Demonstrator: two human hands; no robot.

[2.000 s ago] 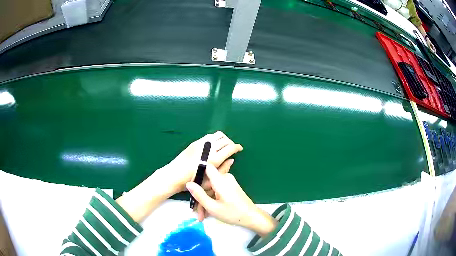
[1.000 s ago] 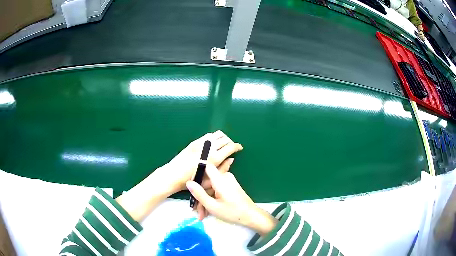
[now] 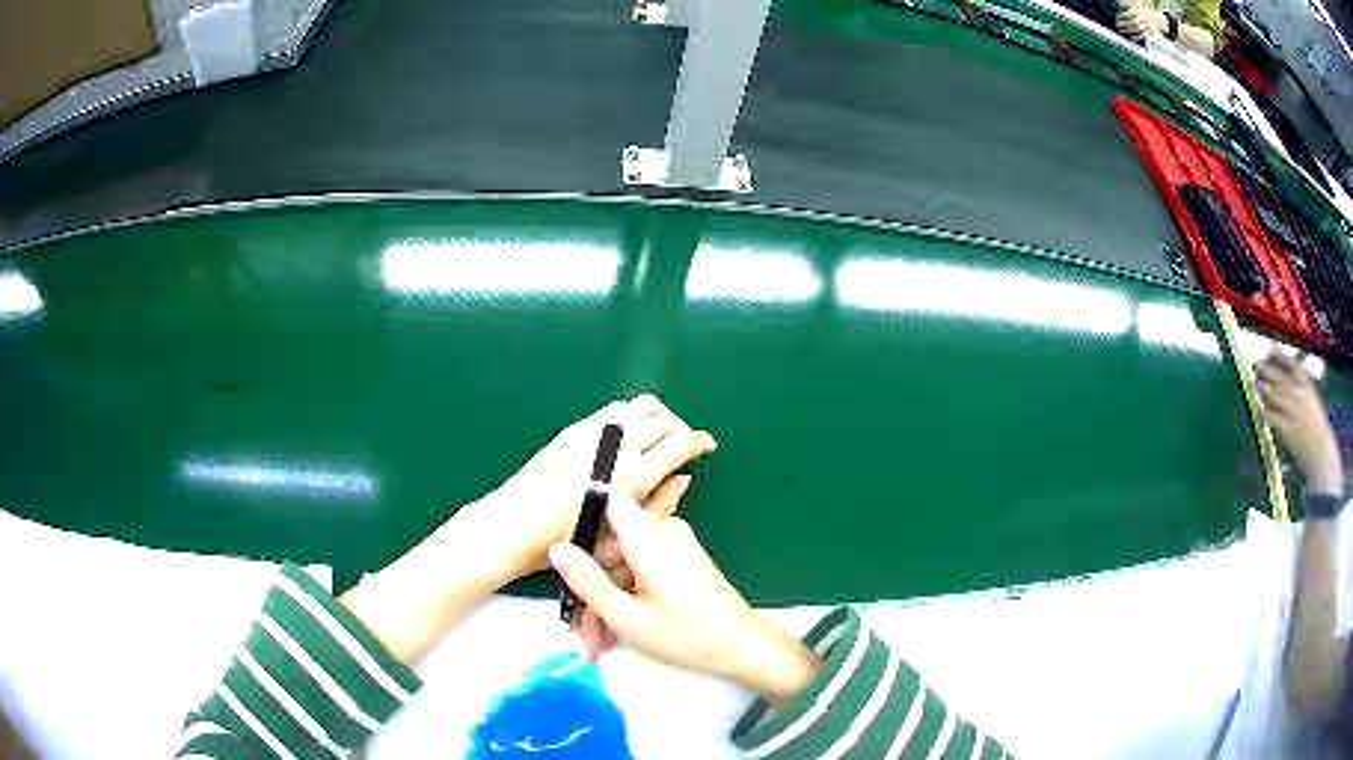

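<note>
The tweezers [image 3: 597, 498], slim and black with a pale band, lie slanted in my right hand [image 3: 663, 587], between thumb and fingers, with the lower end towards me. My left hand [image 3: 586, 472] rests at the belt's near edge, partly behind the tweezers and touching my right hand. Its fingers point right, and nothing is seen in it; its palm is hidden. A crumpled bright-blue film pile [image 3: 552, 716] lies on the white surface [image 3: 134, 639] between my forearms.
The glossy green conveyor belt [image 3: 950, 431] spans the view. A grey post [image 3: 712, 97] stands behind it. A red tray [image 3: 1187, 178] with black parts is at upper right. Another person's hand [image 3: 1294, 416] reaches over the belt's right end. Another person's hand [image 3: 1146, 21] shows at the top right.
Another person's hand and forearm have come in at the right edge. A small dark mark on the belt has moved left. My hands and the tweezers stay nearly still.
</note>
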